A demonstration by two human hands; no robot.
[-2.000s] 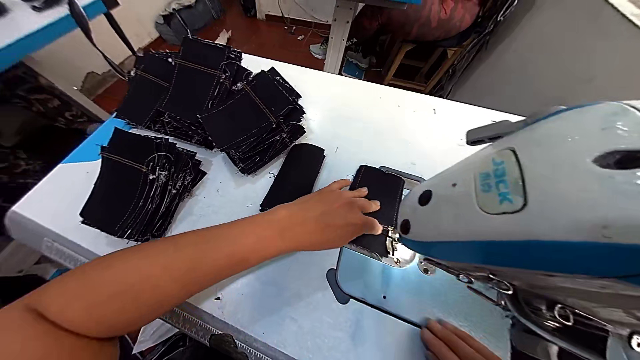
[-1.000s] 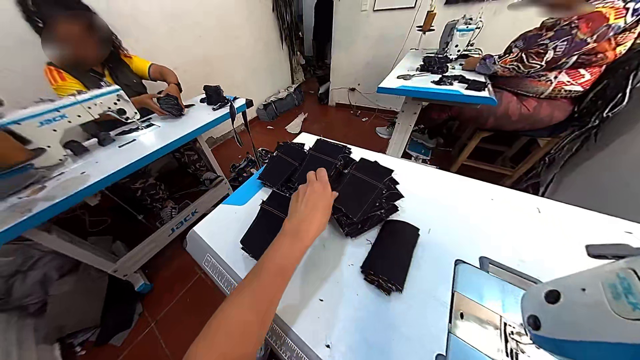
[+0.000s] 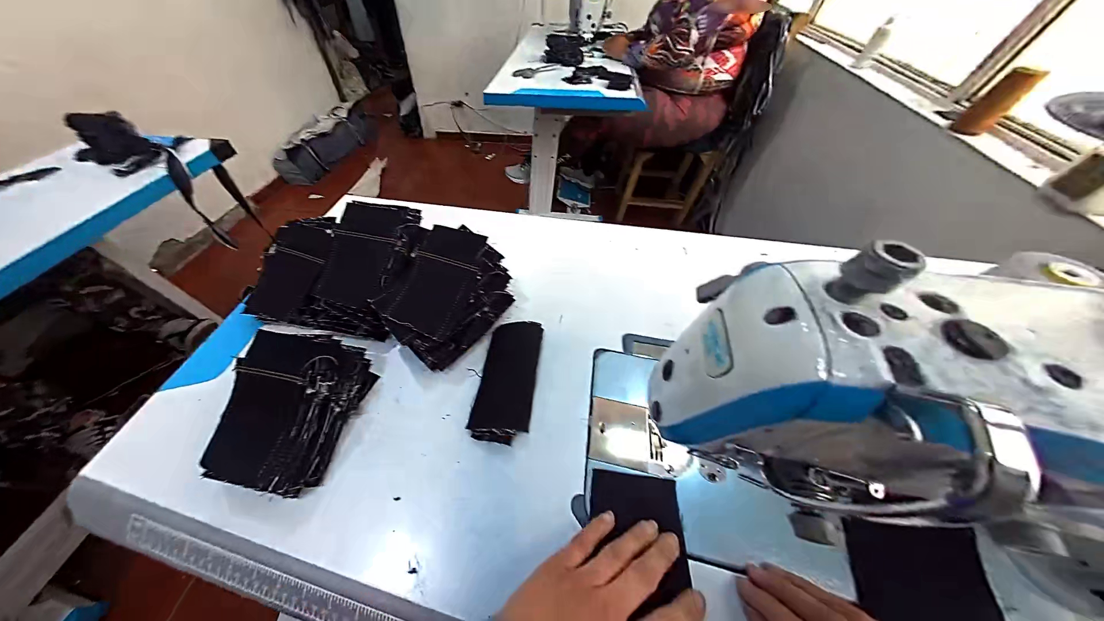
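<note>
Under the fingers of my left hand (image 3: 608,573), a black fabric piece (image 3: 636,496) lies flat in front of the needle area of a white and blue Jack sewing machine (image 3: 776,345). My right hand (image 3: 798,595) rests on the table to its right, partly cut off by the lower edge. Another black fabric piece (image 3: 918,565) lies under the machine arm, right of that hand. A narrow stack of black pieces (image 3: 507,379) is left of the machine. Farther left are overlapping stacks of black pieces with stitched lines (image 3: 431,285) and a separate stack (image 3: 285,414).
The white sewing table (image 3: 431,526) has a ruler strip (image 3: 250,569) along its front edge. At left stands another table (image 3: 103,198) with black cloth and straps. A person (image 3: 690,52) sits at a sewing table (image 3: 565,97) in the background, on a wooden stool (image 3: 668,185).
My left hand has moved from the fabric stacks to the fabric piece before the machine. The view has swung to the right since one second ago.
</note>
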